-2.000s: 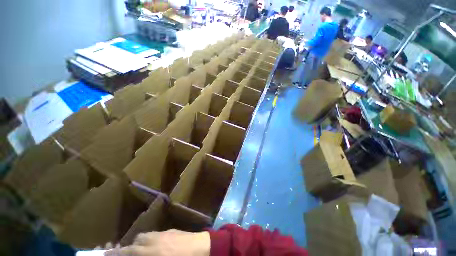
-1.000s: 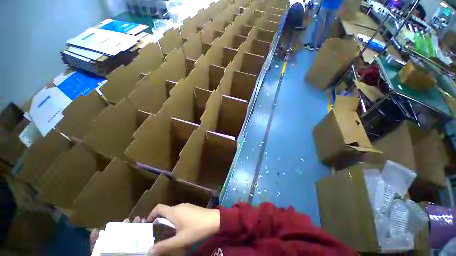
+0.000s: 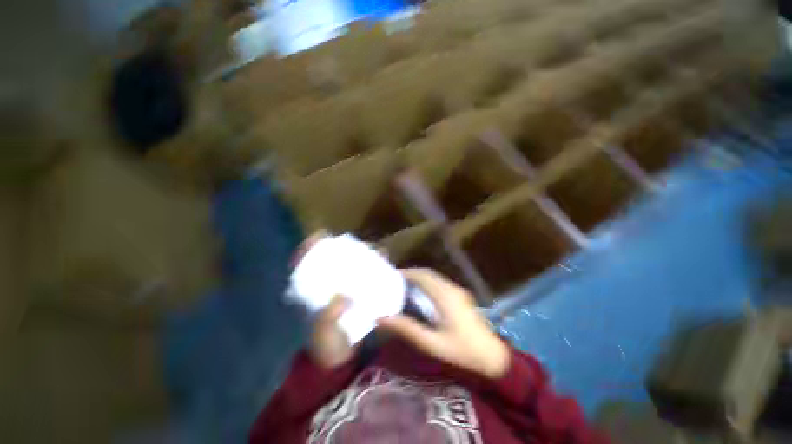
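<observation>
A stack of white paper slips [image 3: 347,279] is held close to my body, low in the middle of the blurred view. My left hand [image 3: 330,334] grips it from the left and below, with the thumb on top. My right hand [image 3: 456,325] is at its right edge, fingers curved; a small dark and white item shows by the fingers, too blurred to name. Whether my right hand grips the slips is unclear. Rows of open brown cartons [image 3: 521,178] stand beyond my hands, flaps up.
Blue floor [image 3: 599,321] lies to the right, with a brown carton [image 3: 716,368] on it. White and blue printed sheets [image 3: 304,24] are at the top. Brown shapes and a dark round shape [image 3: 148,100] at the left are too blurred to tell.
The view has swung left and down and blurred. My left hand now shows more clearly on the slips, and both hands are nearer my body. The carton rows now slant up to the right.
</observation>
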